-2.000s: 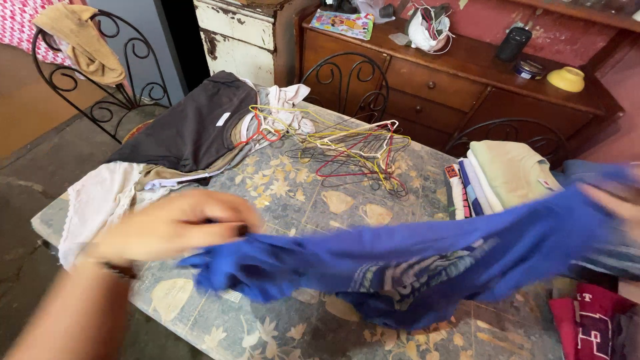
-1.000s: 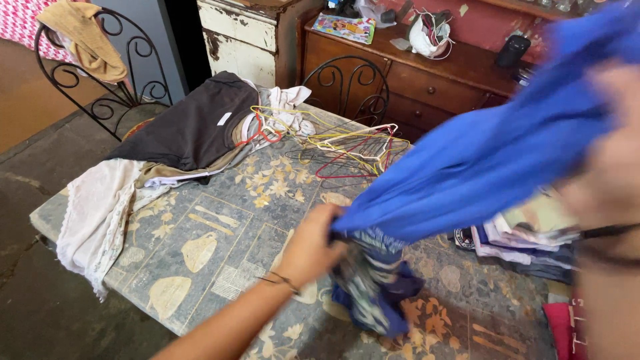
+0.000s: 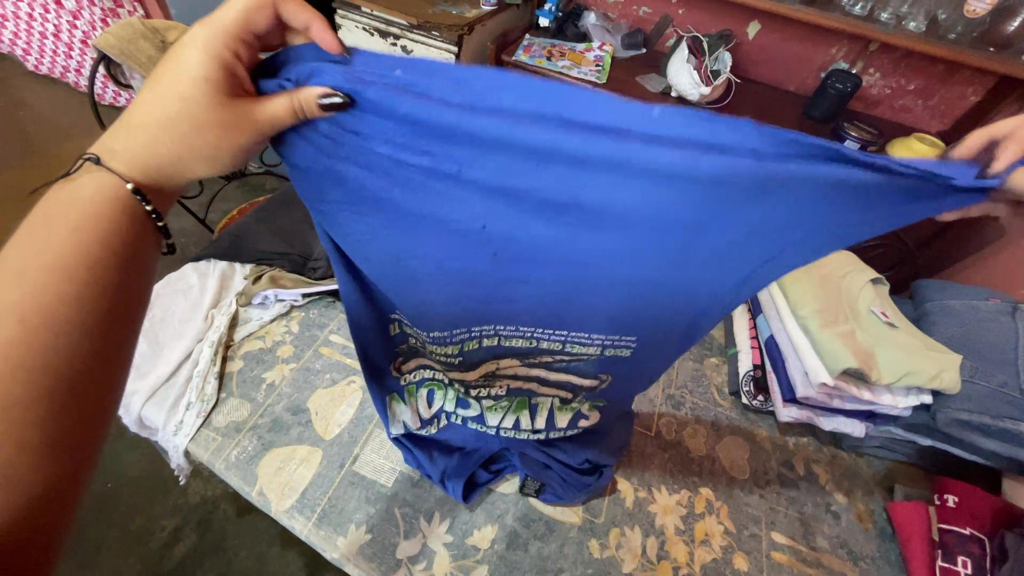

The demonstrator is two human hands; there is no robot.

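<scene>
A blue printed T-shirt (image 3: 544, 216) hangs upside down, its hem stretched wide between my two hands and its neckline low over the patterned tablecloth (image 3: 320, 448). My left hand (image 3: 216, 96) pinches one corner of the hem at the upper left. At the right edge of the view, my right hand (image 3: 992, 164) grips the other corner, partly cut off by the frame. The print shows upside down near the collar. A stack of folded shirts (image 3: 864, 336) lies on the table at the right, a light green one on top.
Dark and white clothes (image 3: 184, 336) lie over the table's left side. Folded jeans (image 3: 972, 360) and a red garment (image 3: 960, 520) are at the right. Behind stands a wooden sideboard (image 3: 768, 120) with a yellow bowl (image 3: 914, 146) and a dark jar (image 3: 856, 134). An iron chair is partly hidden at the left.
The shirt was bunched and swinging between my hands; now it is spread out by its hem. My left hand has risen from over the table. The shirt now covers the hangers seen before.
</scene>
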